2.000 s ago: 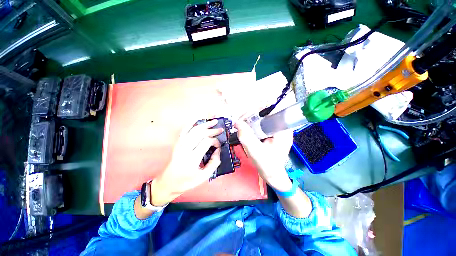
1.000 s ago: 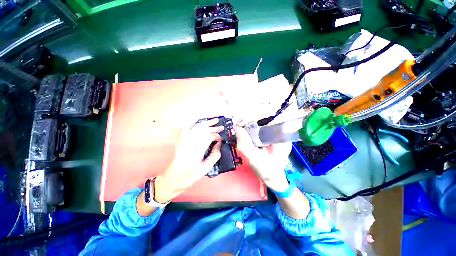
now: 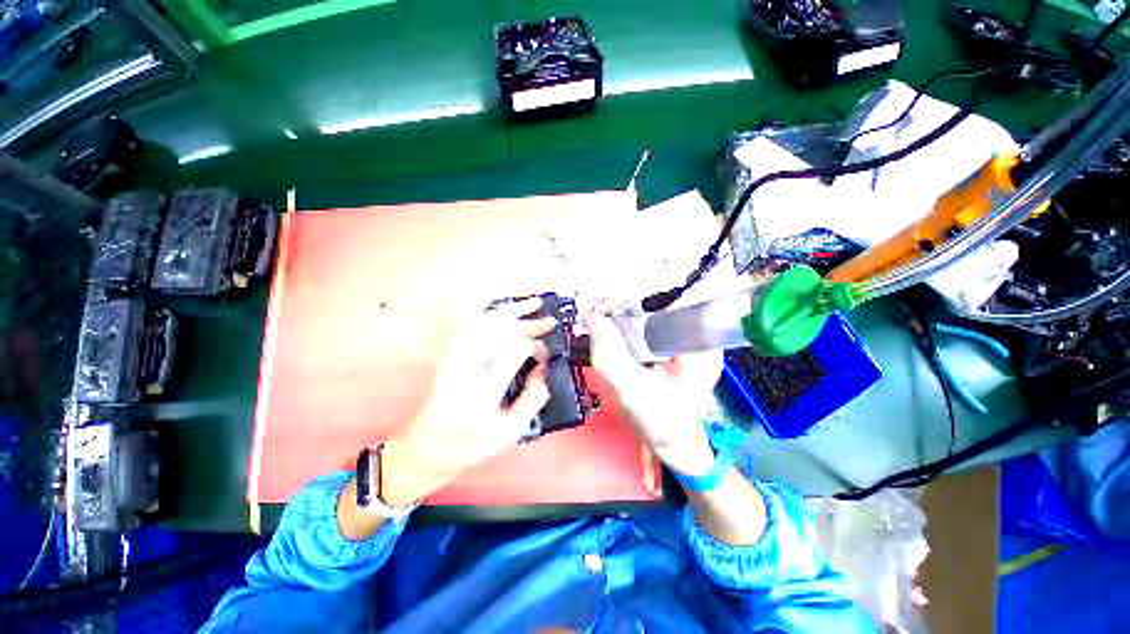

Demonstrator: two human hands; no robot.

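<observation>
A black half-assembled unit (image 3: pixel 564 394) is held over the orange-red mat (image 3: pixel 359 372). My left hand (image 3: pixel 481 384) is closed around its left side, with fingers over its top. My right hand (image 3: pixel 644 384) is at the unit's upper right edge, its fingertips close to the unit. The dispensing syringe (image 3: pixel 706 325), with a pale barrel and green top, lies over my right hand and partly hides it. Its tip is near my right fingertips; whether the fingers grip it or a small part is hard to tell.
An orange electric screwdriver (image 3: pixel 929 229) hangs behind the syringe. A blue screw tray (image 3: pixel 855 384) and teal-handled cutters (image 3: pixel 973 359) are at right. Waiting black units (image 3: pixel 192 242) line the left. Black units with white labels (image 3: pixel 549 68) stand on the far green surface. White paper (image 3: pixel 675 229) lies on the mat's edge.
The far labelled units have shifted slightly right. The orange screwdriver has swung a little behind the clear hose. My hands and the held unit stay nearly in place.
</observation>
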